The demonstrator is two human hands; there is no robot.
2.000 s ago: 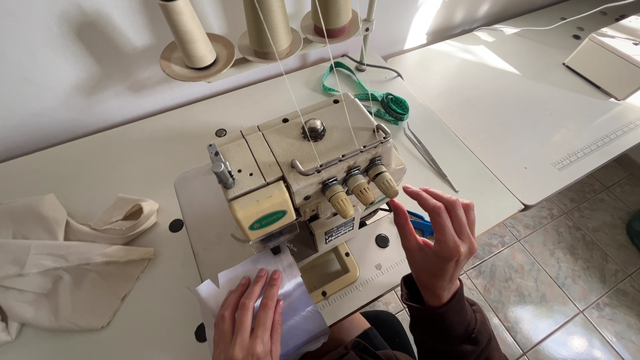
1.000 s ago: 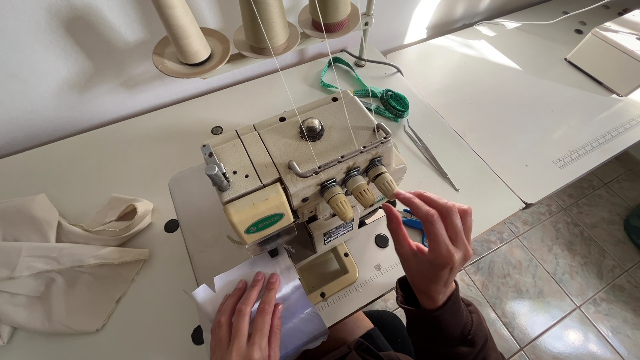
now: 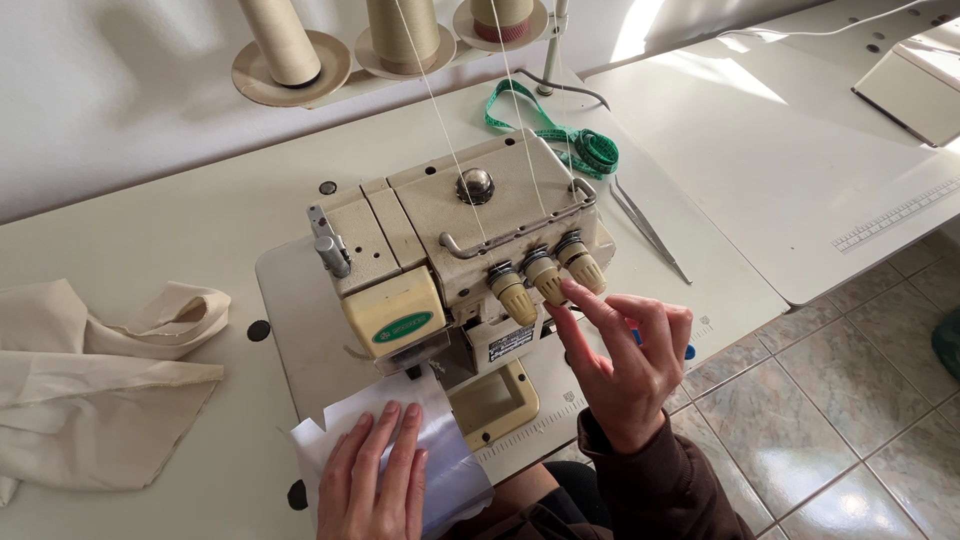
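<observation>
A cream overlock sewing machine (image 3: 420,210) stands on the table, threads running down to its top. My left hand (image 3: 375,469) lies flat, fingers a little apart, on a white glossy piece of fabric or paper (image 3: 442,457) whose far edge reaches the presser foot area. My right hand (image 3: 622,352) has thumb and index finger on the middle tension dial (image 3: 545,279), between the left dial (image 3: 514,298) and the right dial (image 3: 582,266). Behind that hand a blue-handled tool (image 3: 689,352) is mostly hidden.
Beige fabric (image 3: 97,382) lies at the left. A green tape measure (image 3: 596,152) and metal tweezers (image 3: 651,231) lie behind and right of the machine. Thread cones (image 3: 281,41) stand at the back. A beige box-like object (image 3: 911,90) sits on the adjoining table at the far right.
My right thumb and index finger have moved left, from near the right dial to the middle one. My left hand stays on the white piece.
</observation>
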